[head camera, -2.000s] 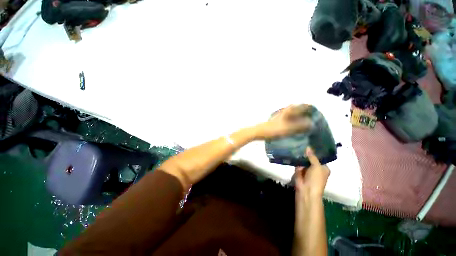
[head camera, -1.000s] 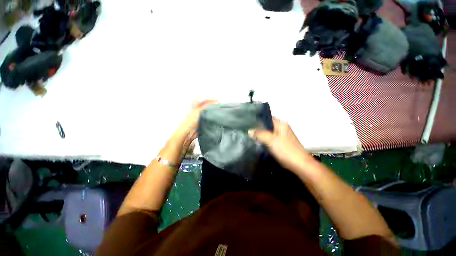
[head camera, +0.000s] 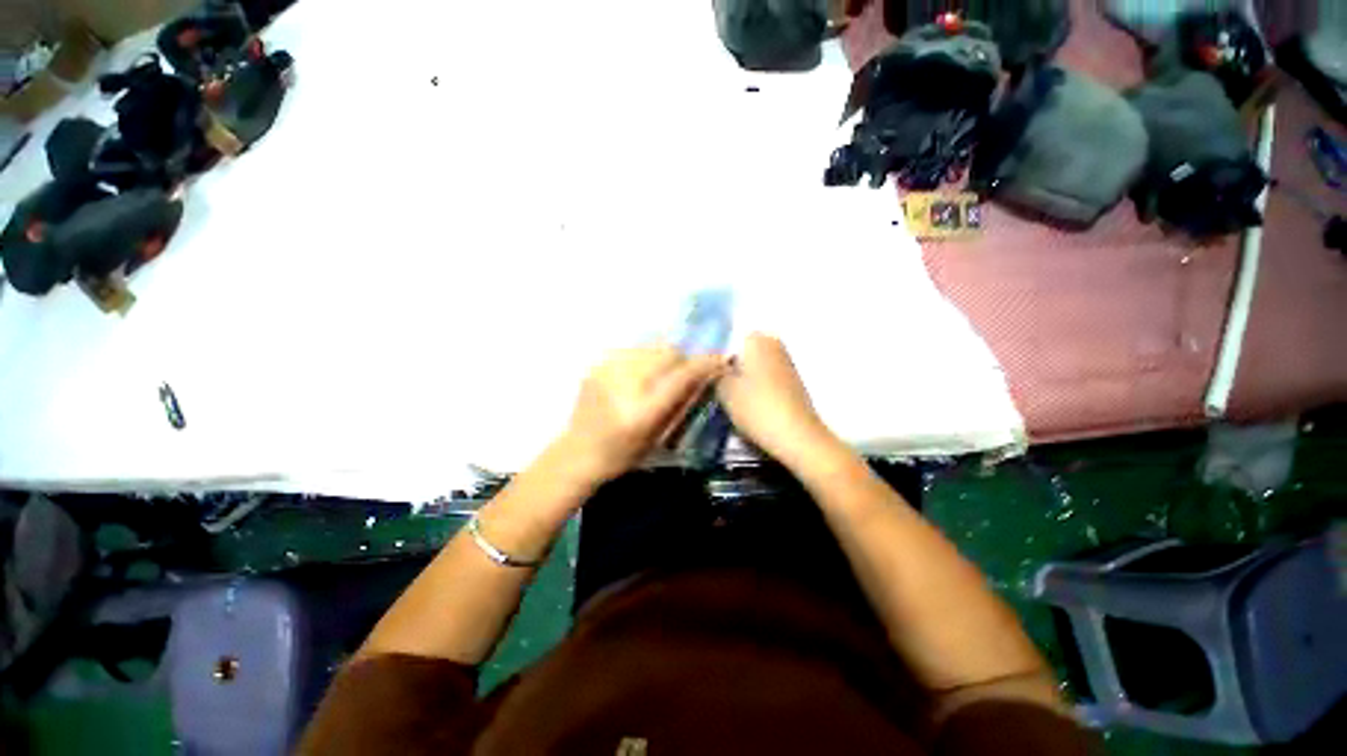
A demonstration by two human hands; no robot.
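Observation:
My left hand (head camera: 628,402) and my right hand (head camera: 768,396) are close together over the front edge of the white cloth (head camera: 488,266). Between them they pinch a blurred item (head camera: 706,428), dark at the bottom, with a pale bluish film-like part standing up at the top. It looks like a dark fabric piece seen narrow, perhaps with clear plastic; the blur hides which. My fingers cover most of it.
Dark-grey fabric goods lie piled at the left (head camera: 111,222) and at the right (head camera: 1071,148), with a tan tag (head camera: 943,216). A white stick (head camera: 1241,281) lies on striped cloth (head camera: 1093,325). A small dark pen-like object (head camera: 172,405) lies left. Stools (head camera: 244,665) stand below.
The grey fabric item was seen broad and flat between my hands; now only a narrow dark part and bluish film show. My hands have come closer together.

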